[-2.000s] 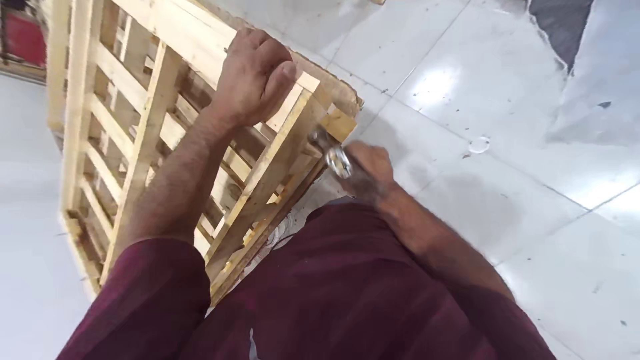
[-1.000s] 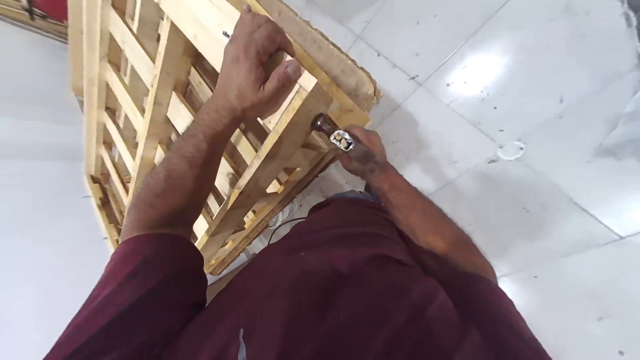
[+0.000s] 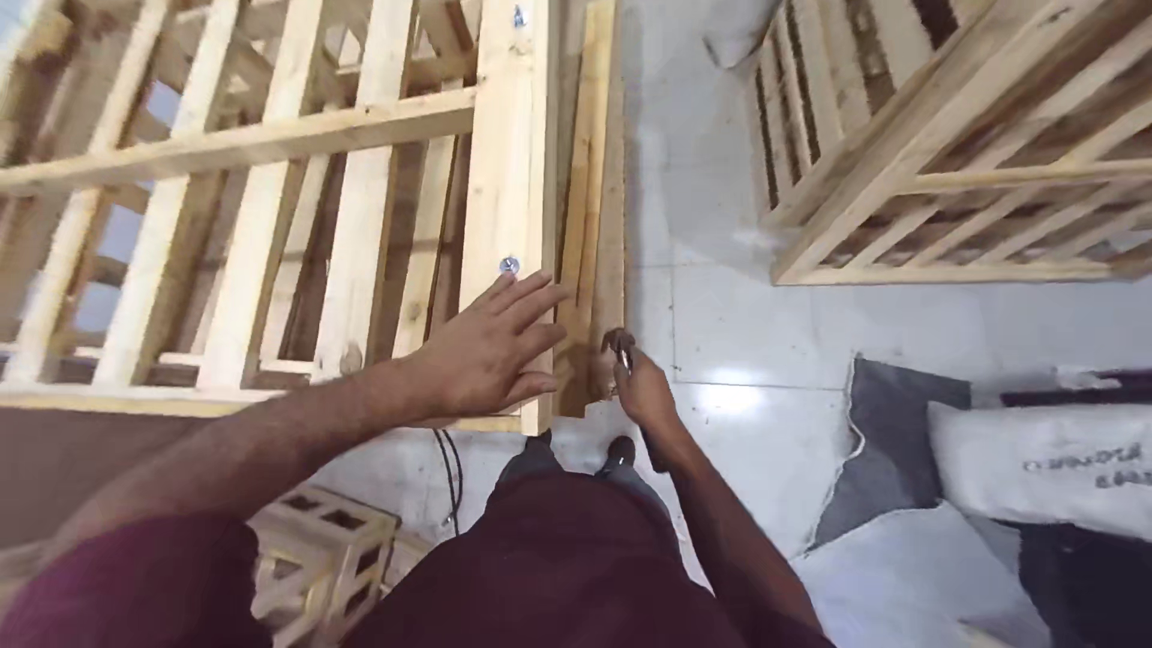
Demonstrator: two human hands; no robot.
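My left hand (image 3: 486,355) lies palm down with spread fingers on the end of a wide board (image 3: 508,162) of a slatted wooden frame (image 3: 243,153). Just beyond its fingertips a round metal fastener (image 3: 509,265) sits in the board, and a second fastener (image 3: 518,16) shows at the far end. My right hand (image 3: 646,391) is closed on a hammer (image 3: 621,346), low beside the right edge of the frame; the hammer's head points away from me and its handle is mostly hidden. Narrow planks (image 3: 589,180) run alongside the frame, between the two hands.
Another slatted wooden frame (image 3: 936,189) stands at the upper right on the tiled floor (image 3: 747,333). White sacks (image 3: 1044,459) and grey sheeting (image 3: 900,432) lie at the lower right. A smaller wooden crate (image 3: 328,549) and black cables (image 3: 450,477) are at the lower left, near my feet.
The view has shifted widely, bringing in the second frame and sacks. My left hand has gone from curled over the frame's edge to flat with spread fingers; the hammer remains in my right hand.
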